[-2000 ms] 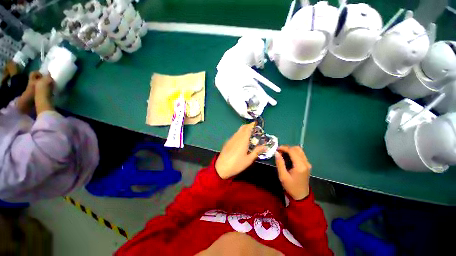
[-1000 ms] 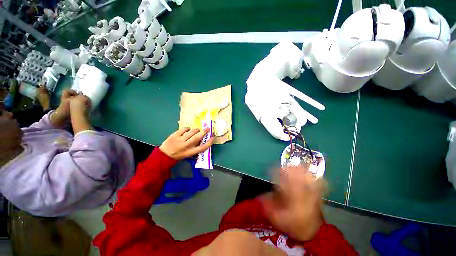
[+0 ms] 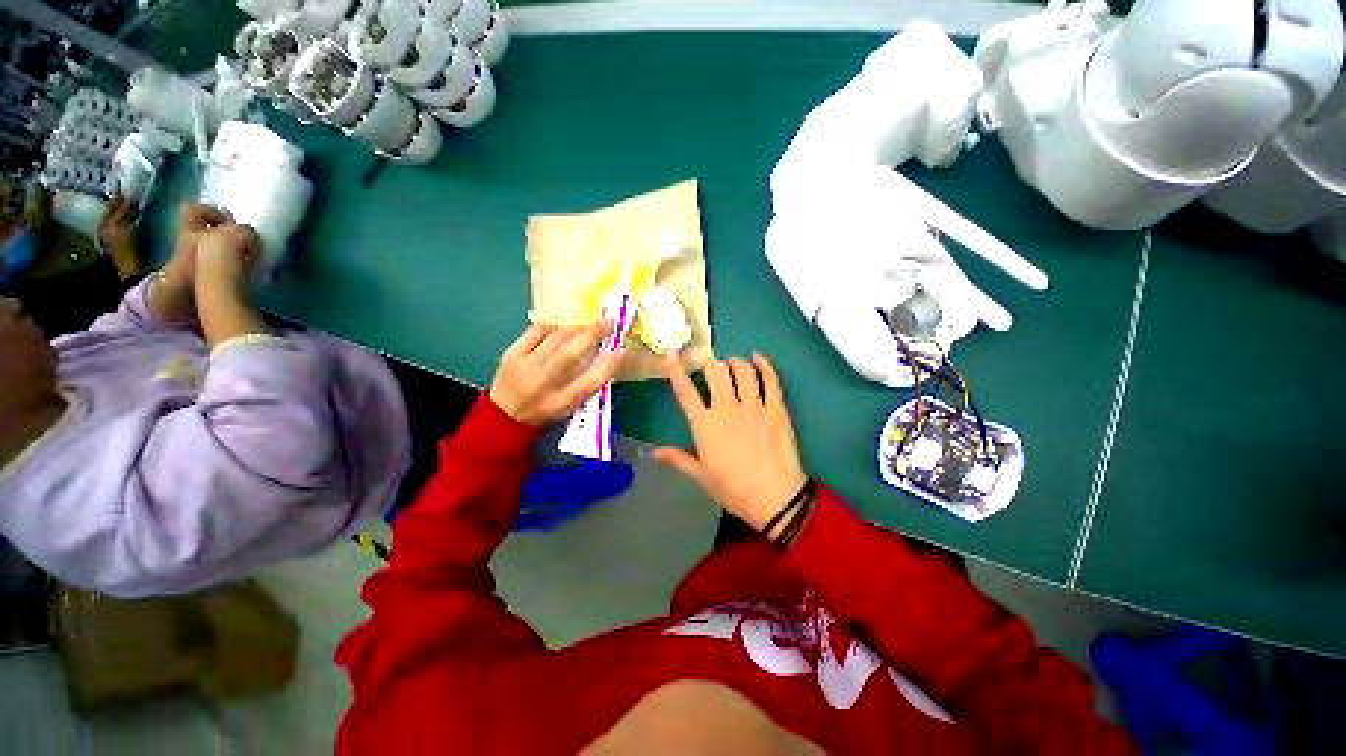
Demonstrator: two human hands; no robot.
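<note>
A white glue tube point(image 3: 589, 420) with a purple-red stripe lies on the cardboard piece point(image 3: 576, 253) and reaches past its near edge. My left hand point(image 3: 555, 375) rests on the tube; whether its fingers grip it is hard to tell. My right hand point(image 3: 743, 443) is open with fingers spread, its fingertips at the cardboard's near right edge beside the whitish lump point(image 3: 660, 321). Yellow paste point(image 3: 613, 281) is smeared on the cardboard. The camera housing point(image 3: 843, 220) lies to the right, its end open. Wires point(image 3: 945, 390) join it to the end cover point(image 3: 952, 459), whose circuit board faces up.
White cameras point(image 3: 1144, 126) stand at the upper right. Stacked small white shells point(image 3: 391, 67) are at the upper left. A person point(image 3: 222, 428) in a lilac top works at the left on a white unit point(image 3: 254, 189). Blue stools stand below the green bench point(image 3: 509, 111).
My right hand has left the end cover and moved left to the cardboard. My left hand stays at the tube, after earlier being at the end cover. The end cover lies on the bench.
</note>
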